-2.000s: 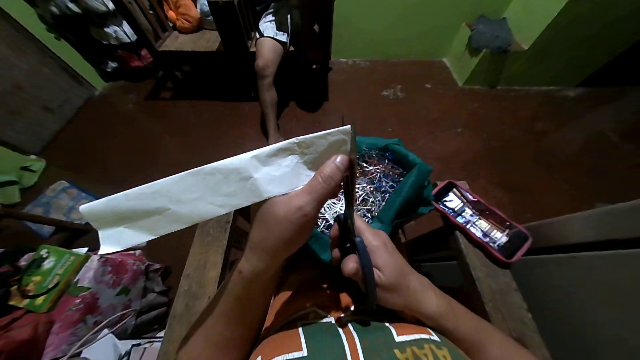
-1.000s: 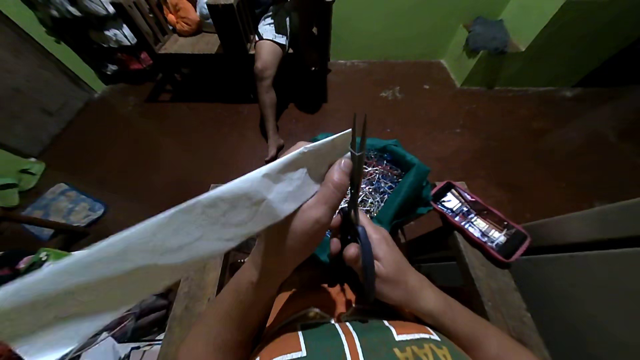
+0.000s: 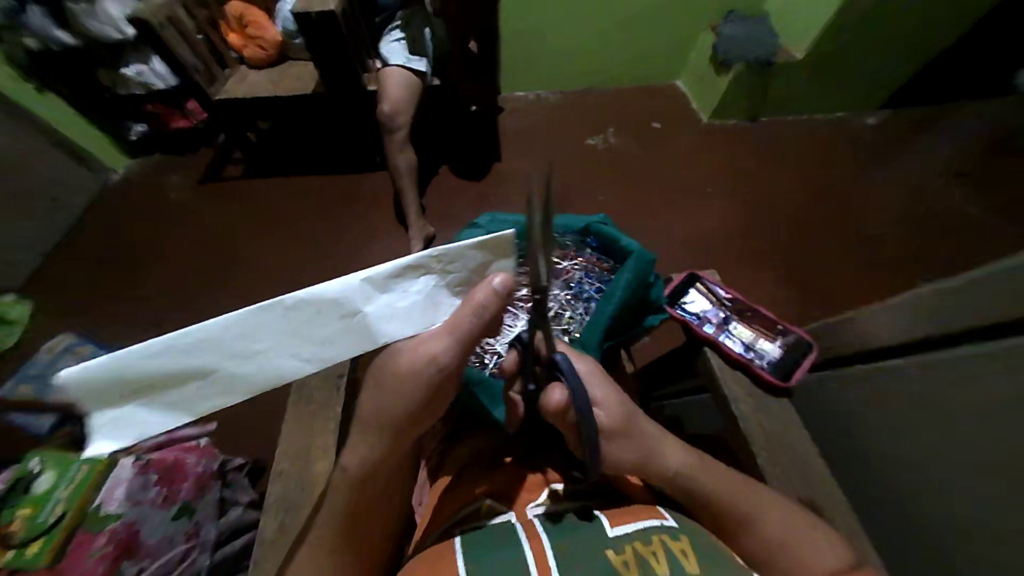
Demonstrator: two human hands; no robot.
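Observation:
My left hand (image 3: 432, 360) grips a long folded strip of whitish paper or film (image 3: 272, 336) near its right end, thumb on top. The strip stretches down to the left. In my right hand (image 3: 588, 400) is a pair of scissors (image 3: 541, 280) with dark handles, blades pointing away from me and slightly apart. The blades stand just right of the strip's end. Beneath both hands lies a green cloth bag (image 3: 628, 300), open at the top and holding many thin, shiny cut shreds (image 3: 576, 280).
A phone in a red case (image 3: 740, 328) rests on the right wooden armrest (image 3: 776, 432); the left armrest (image 3: 300, 456) is beside my forearm. Floral cloth (image 3: 164, 496) and a green packet (image 3: 48, 496) lie lower left. A person's bare leg (image 3: 400, 136) is ahead.
The strip's far end swung down toward the lower left a second ago and is now higher again. The scissor blades, closely aligned two seconds ago, are now slightly apart.

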